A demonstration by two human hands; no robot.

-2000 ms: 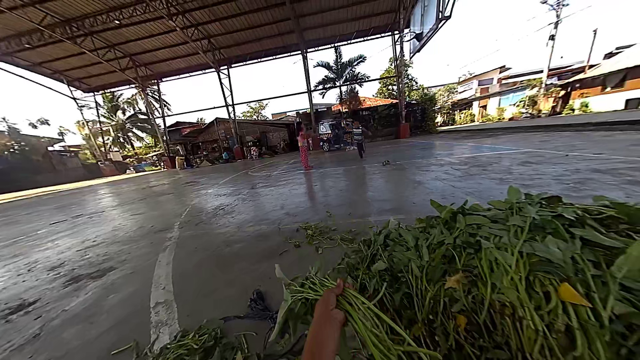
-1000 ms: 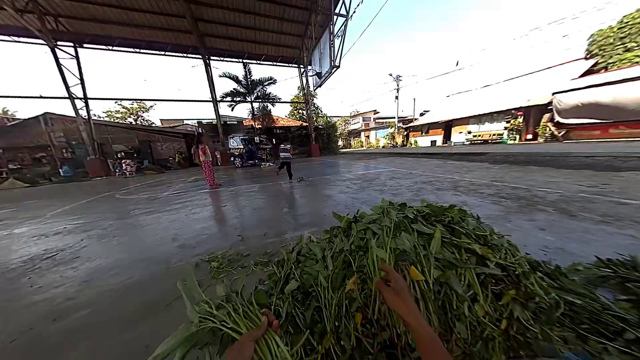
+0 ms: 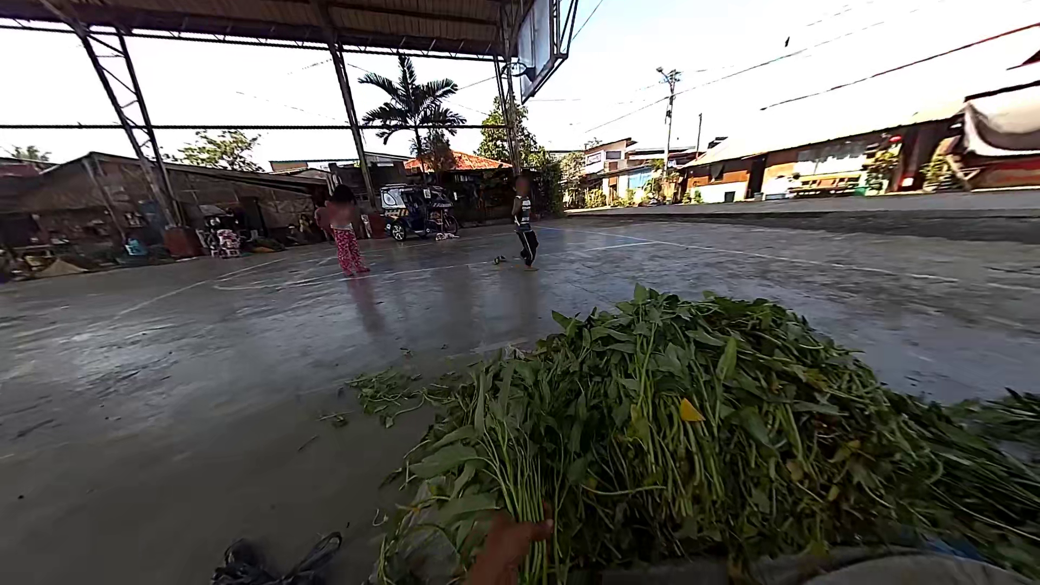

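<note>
A large heap of leafy green stems (image 3: pixel 699 406) lies in front of me, with a few yellow leaves in it. My left hand (image 3: pixel 510 546), at the bottom centre, is closed round a bunch of long green stems (image 3: pixel 520 479) whose leaves point up and away, against the near left side of the heap. The view cuts off that hand below the fingers. My right hand is out of the frame.
Loose cut greens (image 3: pixel 390 390) lie on the wet concrete court (image 3: pixel 203 422) left of the heap. A black plastic bag (image 3: pixel 276 565) is at the bottom left. Two people stand farther off on the court, before a parked motor tricycle (image 3: pixel 414 213). Steel roof posts rise behind.
My right hand, over the heap a second ago, has left the view. My left hand still holds a bunch of stems. The view swung to the right after the first frame.
</note>
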